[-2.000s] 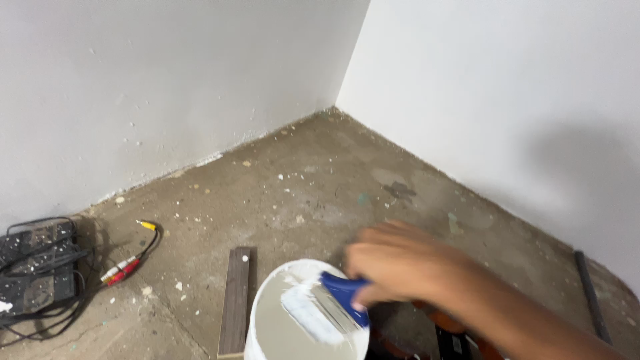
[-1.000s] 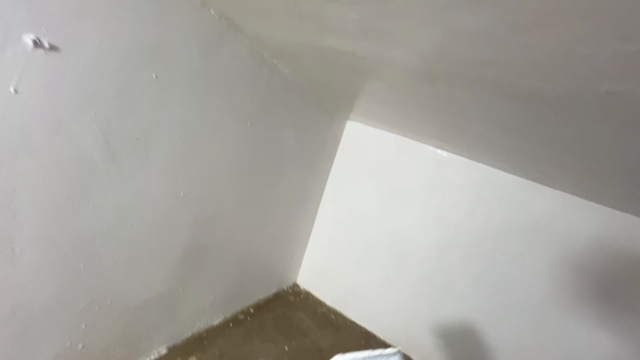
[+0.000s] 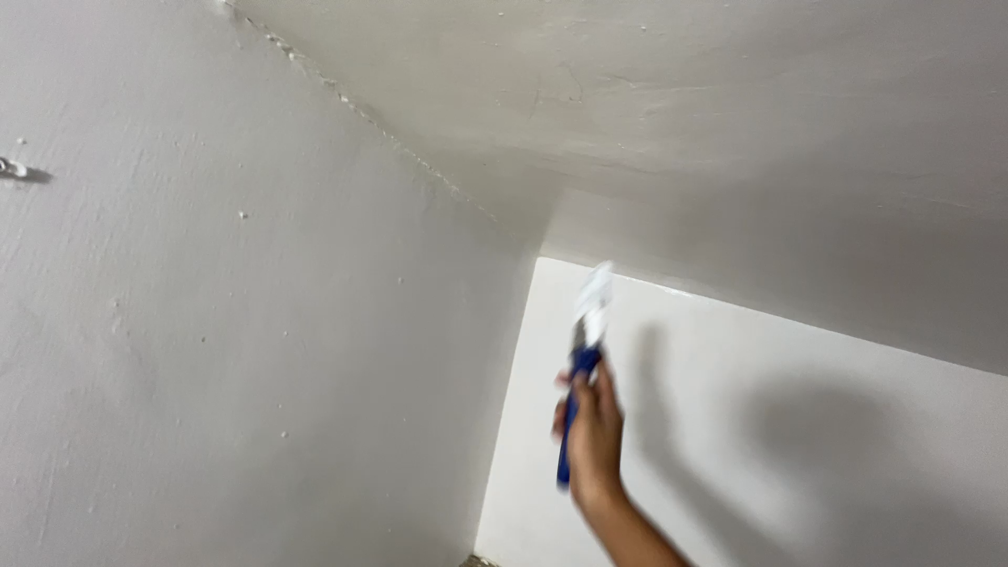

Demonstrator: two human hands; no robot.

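Note:
My right hand (image 3: 592, 429) grips a paintbrush (image 3: 584, 362) by its blue handle, with the bristles pointing up. White paint coats the bristles, whose blurred tip overlaps the edge between the bright white wall (image 3: 756, 362) and the ceiling (image 3: 709, 118), close to the corner. Whether the tip touches the surface cannot be told. My left hand is out of the frame.
At left stands a greyish wall (image 3: 315, 315) with small bumps and a rough seam along the ceiling. A small fitting (image 3: 12, 168) sticks out at its far left. A bit of floor (image 3: 476, 561) shows at the bottom.
Two seconds ago my right hand held the brush over a white bucket on the floor; now hand and brush are raised near the ceiling corner. The view has tilted up.

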